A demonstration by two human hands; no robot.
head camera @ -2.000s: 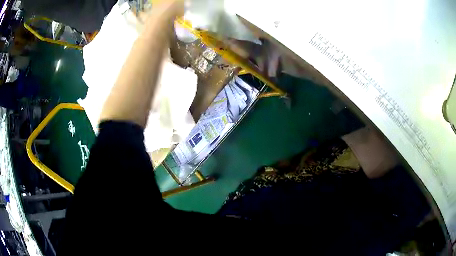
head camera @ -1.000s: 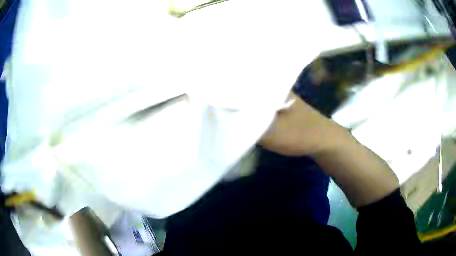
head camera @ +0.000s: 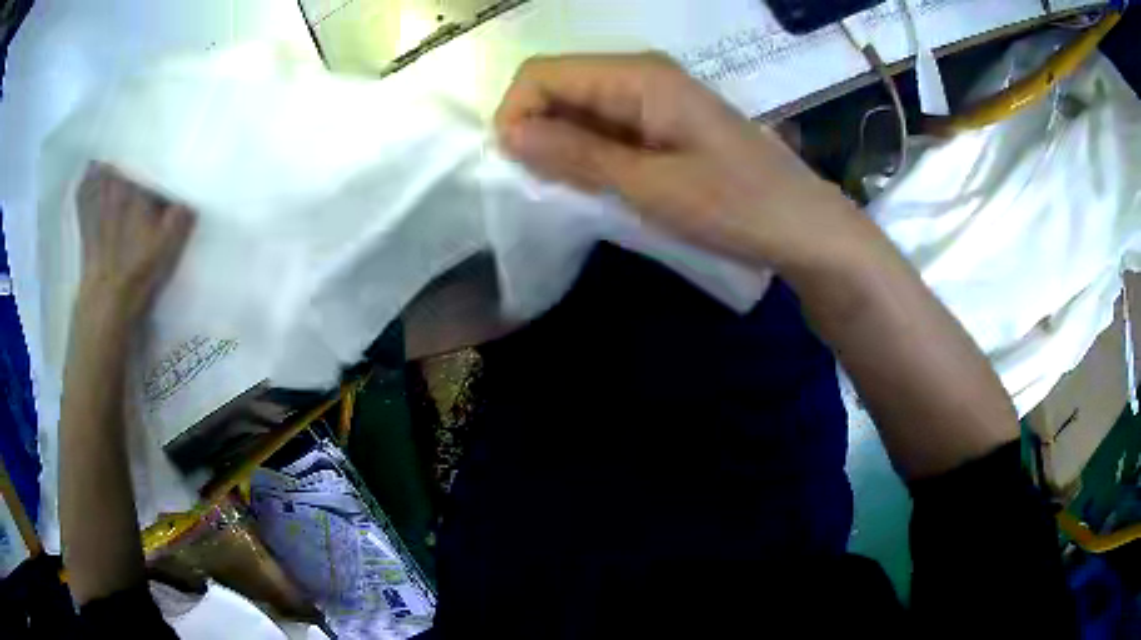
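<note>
A white cloth piece [head camera: 363, 188] is stretched between my two hands over the white table top [head camera: 751, 50] and its front edge. My right hand [head camera: 601, 125] pinches the cloth's upper right part between curled fingers; a narrow flap hangs below that hand towards my lap. My left hand [head camera: 131, 231] lies at the left with bent fingers on the cloth; it is slightly blurred and its fingertips are hard to make out. The shiny machine bed plate [head camera: 413, 25] shows at the top, beyond the cloth.
A dark phone [head camera: 813, 10] lies at the top right, with a cable [head camera: 891, 94] hanging near it. A white cloth heap [head camera: 1026, 250] hangs at the right beside a yellow frame bar [head camera: 1039, 94]. A basket of printed papers [head camera: 344, 531] stands at lower left. My lap is below centre.
The view shows the table more steadily. My right hand has moved up and left with the cloth, and my left hand has come into view at the left. More of the machine plate is uncovered.
</note>
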